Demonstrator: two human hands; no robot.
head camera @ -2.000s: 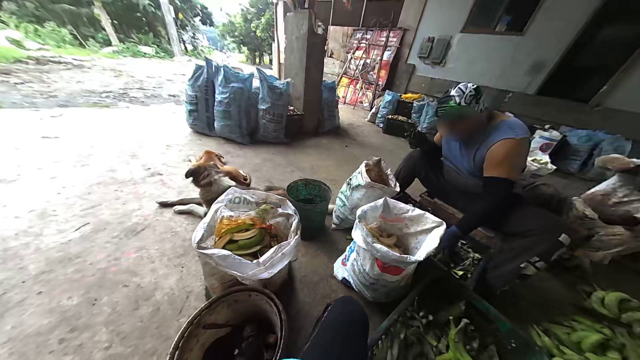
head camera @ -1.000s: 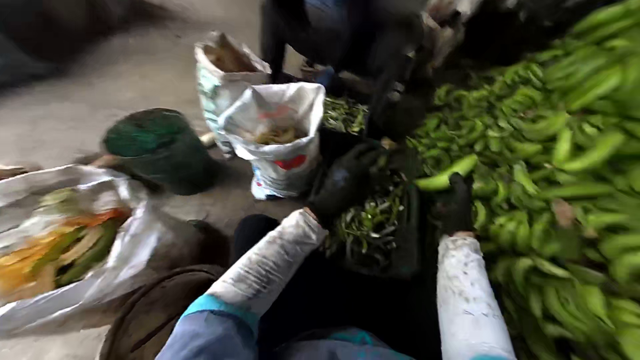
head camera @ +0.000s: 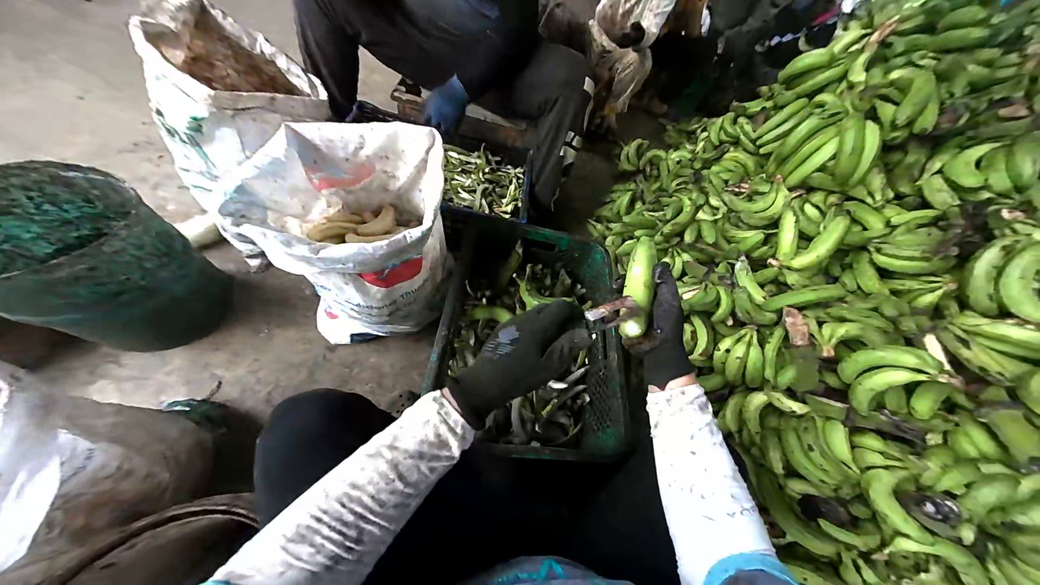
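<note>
My right hand, in a black glove, holds a single green banana or plantain upright over the right rim of a green plastic crate. My left hand, also black-gloved, has its fingers curled at the fruit's lower end. A narrow brownish object spans from those fingers to the fruit; whether it is a blade or a stem piece, I cannot tell. Green peels lie in the crate under my hands. To the right rises a large pile of green bananas or plantains.
An open white sack with peeled fruit stands left of the crate, another white sack behind it. A green bucket is at the left. Beyond, a person's blue-gloved hand is above a dark crate of peels.
The view has swung down and right from the yard to the crate and pile. My hands, apart one second ago, have come close together, and the fruit in my right hand now points up.
</note>
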